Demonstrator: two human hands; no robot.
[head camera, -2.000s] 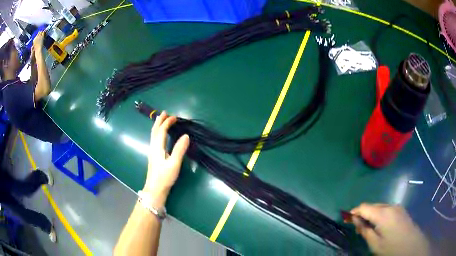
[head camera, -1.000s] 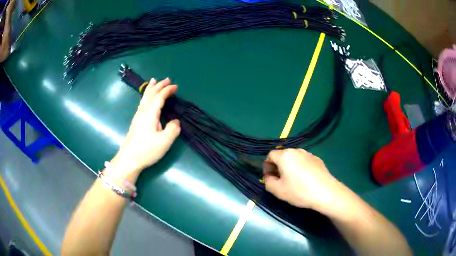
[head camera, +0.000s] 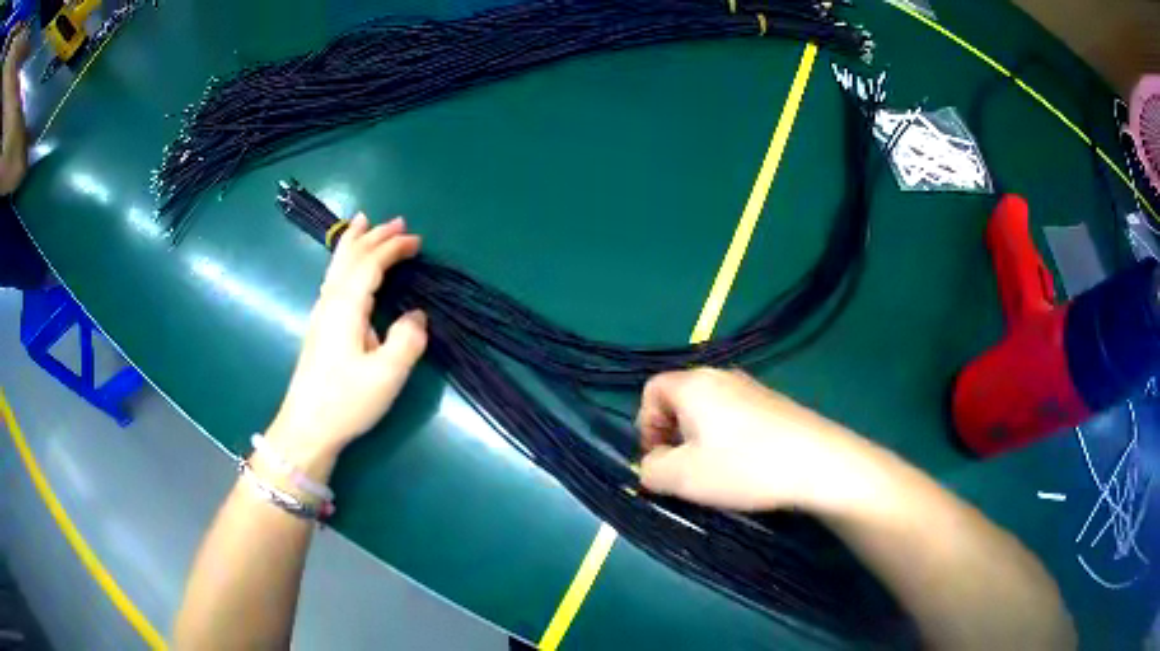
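A bundle of black cables (head camera: 503, 413) runs from upper left to lower right, with pale tips and a yellow tie at its upper left end. Some cables curve away to the right and up to white-tipped ends. My left hand (head camera: 350, 343) lies over the bundle just below the tie, fingers on one side and thumb on the other. My right hand (head camera: 725, 439) is at the bundle's middle, fingers curled, with dark strands running into them. The inside of its grip is hidden and slightly blurred.
A larger black cable bundle (head camera: 420, 57) lies along the far side. A clear bag of white pieces (head camera: 939, 153) lies at upper right. The red-and-black heat gun (head camera: 1037, 369) stands at right beside thin white strands (head camera: 1117, 496). A pink fan (head camera: 1142, 121) is at the edge.
My right hand has moved from the bundle's lower right part up and left to its middle. My left hand stays near the tie. The camera view has shifted.
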